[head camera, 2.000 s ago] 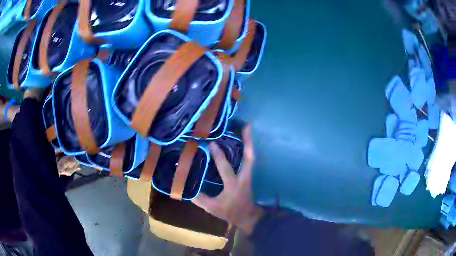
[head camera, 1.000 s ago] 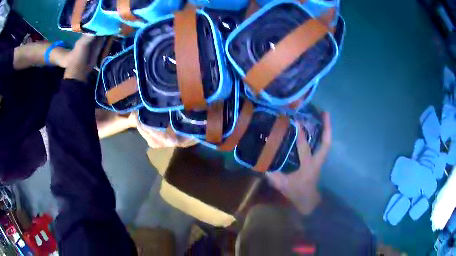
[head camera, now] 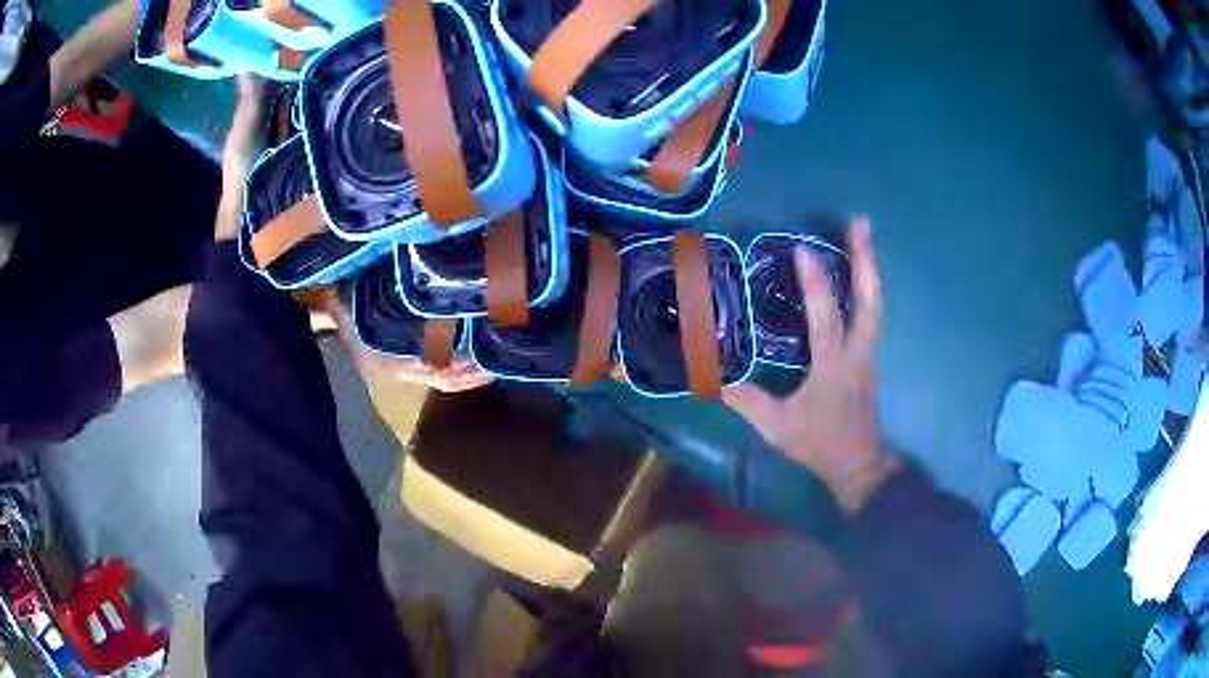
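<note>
Light-blue speaker units (head camera: 411,133) with black open faces and brown straps lie in a stacked cluster at upper left and centre. My right hand (head camera: 822,384) is at the right end of the lower row, fingers spread over the end speaker unit (head camera: 782,305) and thumb below the neighbouring one. My left hand (head camera: 244,146) is at the cluster's left side, mostly hidden behind the units; its grip does not show. Loose light-blue front covers (head camera: 1061,424) lie at the right.
Another person's forearm (head camera: 153,334) reaches under the cluster, with the hand below the lower row. An open cardboard carton (head camera: 491,523) sits below the bench edge. A white sheet stack (head camera: 1173,530) is at far right. A red object (head camera: 113,620) is at lower left.
The cluster and my right hand have moved right over the green bench, towards the loose covers. The lower row now looks straighter. The other person's hand now shows beneath it.
</note>
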